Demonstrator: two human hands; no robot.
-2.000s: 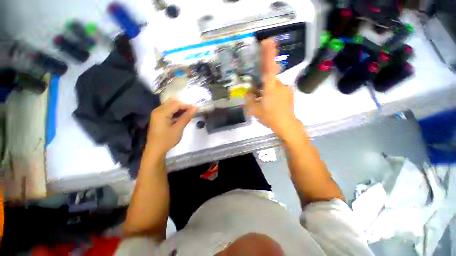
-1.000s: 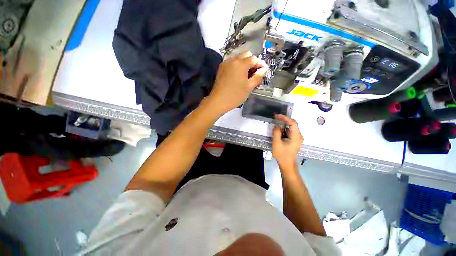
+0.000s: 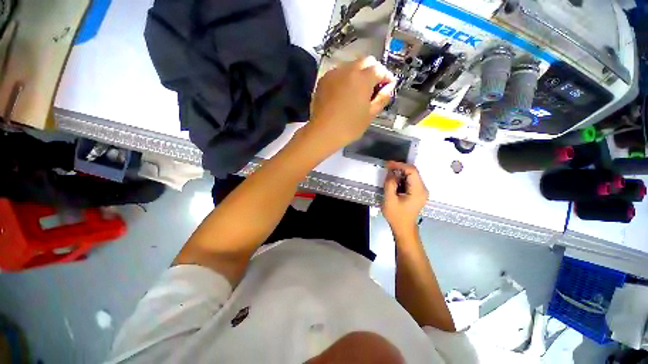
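Observation:
The overlock machine (image 3: 455,35) has its front open, with metal looper parts (image 3: 416,75) showing. My left hand (image 3: 349,99) is at the left front of these parts, thumb and fingertips brought close together. Any thread between them is too fine to see. My right hand (image 3: 405,199) is by the table's front edge, just below the dark rectangular inset (image 3: 380,147). Its thumb and fingers are curled around what looks like a small dark tool (image 3: 403,183), mostly hidden. The dark garment piece (image 3: 231,78) lies heaped left of the machine, beside my left forearm.
Thread cones (image 3: 529,156) lie at the right. Grey tension dials (image 3: 496,75) and a control panel (image 3: 568,96) are on the machine head. A round dark part (image 3: 463,145) lies in front of it. A red stool (image 3: 53,231) is at lower left, a blue crate (image 3: 586,295) at lower right.
The view has swung and come closer to the machine. My right hand has come down from the machine front to the table edge. My left hand stays at the looper area.

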